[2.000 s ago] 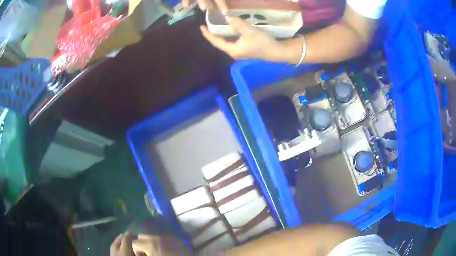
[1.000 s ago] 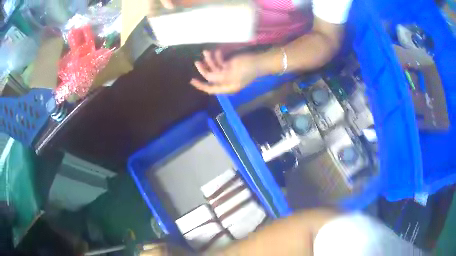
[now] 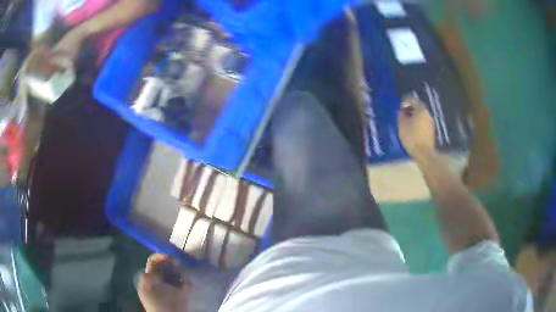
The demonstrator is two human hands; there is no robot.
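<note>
My left hand is at the lower left, beside the shallow blue bin, its fingers curled around a small dark block. My right hand is over the printed dark blue box at the right. Its fingers are bent, with a small dark spot at the fingertips; blur hides whether it holds anything. Closed cream units with brown bands stand in rows in the shallow blue bin.
A deep blue bin holds open housings, blurred. Another person's hand holds a cream piece at the upper left. A dark table lies left. My leg lies between the bins and the box. The floor is green.
The view has swung right, so the bins now appear further left. My right arm has moved from the bottom, across the bin area, to the box at the right.
</note>
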